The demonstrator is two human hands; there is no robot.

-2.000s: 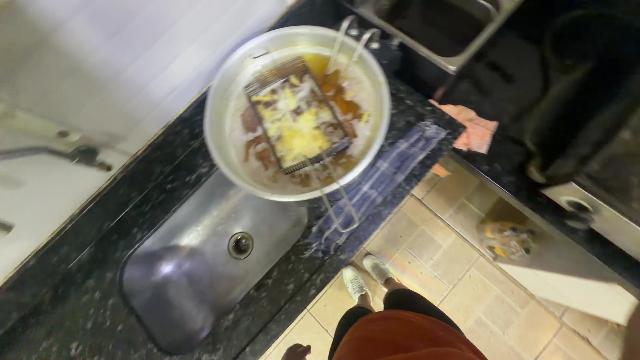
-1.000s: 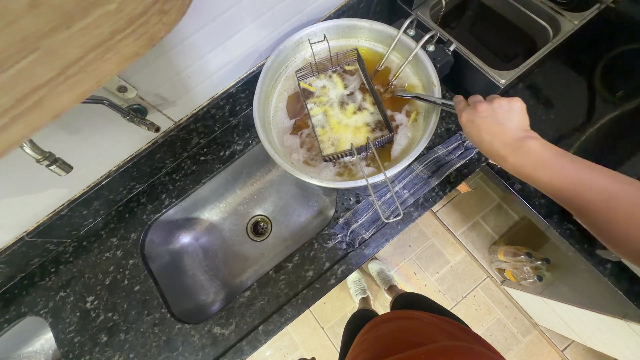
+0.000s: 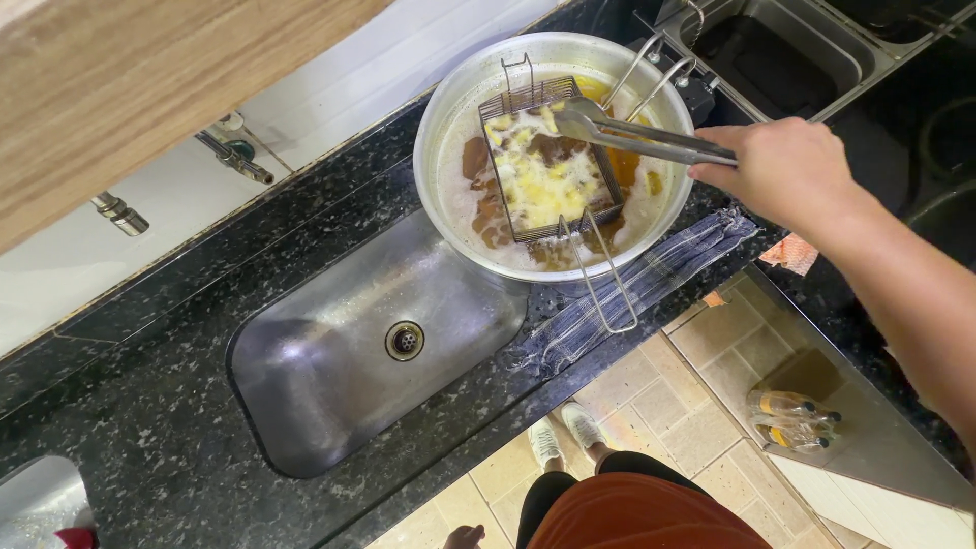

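My right hand (image 3: 778, 171) grips metal tongs (image 3: 648, 141), whose tips lie over the upper right part of a wire frying basket (image 3: 499, 179). Pale yellow food pieces (image 3: 545, 183) bubble in foam inside the basket, which sits in oil in a large round aluminium pot (image 3: 431, 168). The basket's looped handle (image 3: 610, 282) sticks out over the pot's near rim. Two curved metal tubes (image 3: 659, 88) reach into the pot at its upper right. Only part of my left hand (image 3: 463, 537) shows, low beside my body, and no object can be seen in it.
A steel sink (image 3: 328, 381) is set in the dark speckled counter (image 3: 152, 396). A blue striped cloth (image 3: 640, 290) lies along the counter edge below the pot. Taps (image 3: 236, 156) and a wooden cabinet (image 3: 152, 76) are upper left. Clear bottles (image 3: 789, 419) appear lower right, a steel basin (image 3: 785, 53) upper right.
My right hand, not visible in the oldest frame, appears with the tongs by the pot's right side. The tongs' tips have since moved to the basket's upper right.
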